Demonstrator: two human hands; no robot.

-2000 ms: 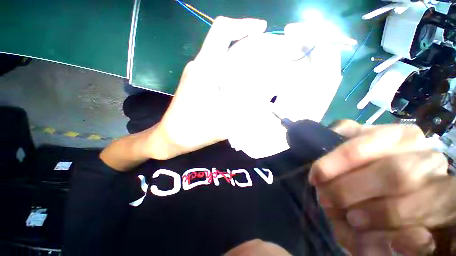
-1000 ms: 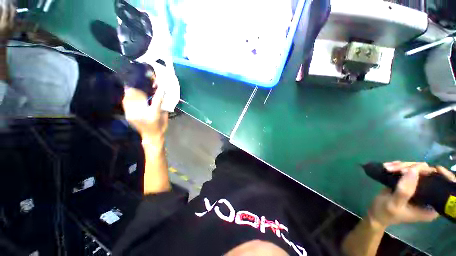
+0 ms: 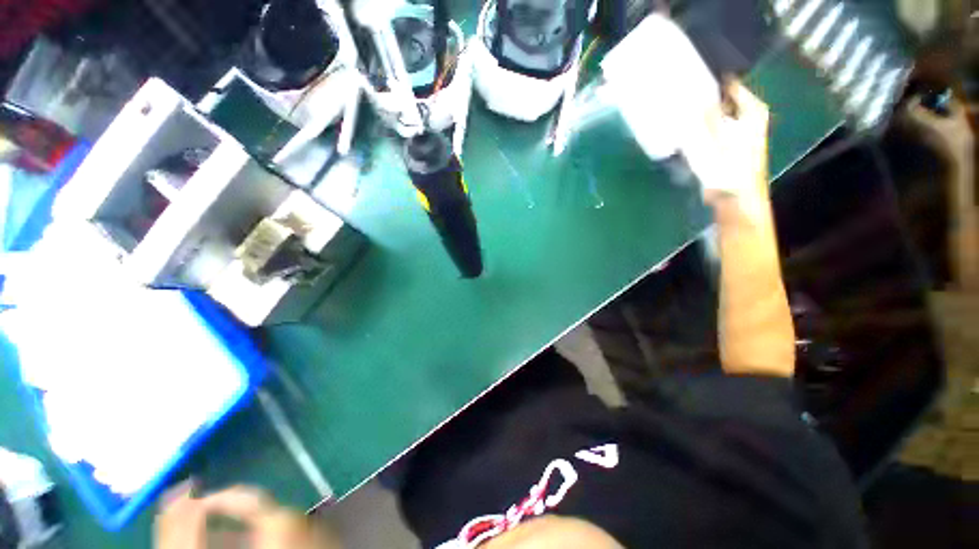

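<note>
The white housing [image 3: 660, 91] is at the upper right, blurred and overexposed. My right hand [image 3: 733, 145] is shut on its right side, arm stretched out. My left hand [image 3: 242, 520] is at the bottom left edge beside the blue tray, blurred and cut off by the edge; whether it holds anything cannot be told. The black electric screwdriver [image 3: 446, 204] with its yellow band hangs over the bench, held by no hand, its lower end pointing down in the picture.
Several white camera units [image 3: 526, 75] with antennas and wires stand along the bench's back. The pale grey feeder box [image 3: 172, 231] and the blue-rimmed tray [image 3: 231, 349] of white parts are on the left. A silvery ridged tray [image 3: 843, 54] and another person's arm [image 3: 950, 139] are at right.
The view has swung right. My right hand has let go of the screwdriver and taken hold of a white housing. My left hand has left the dark-and-white unit it was at.
</note>
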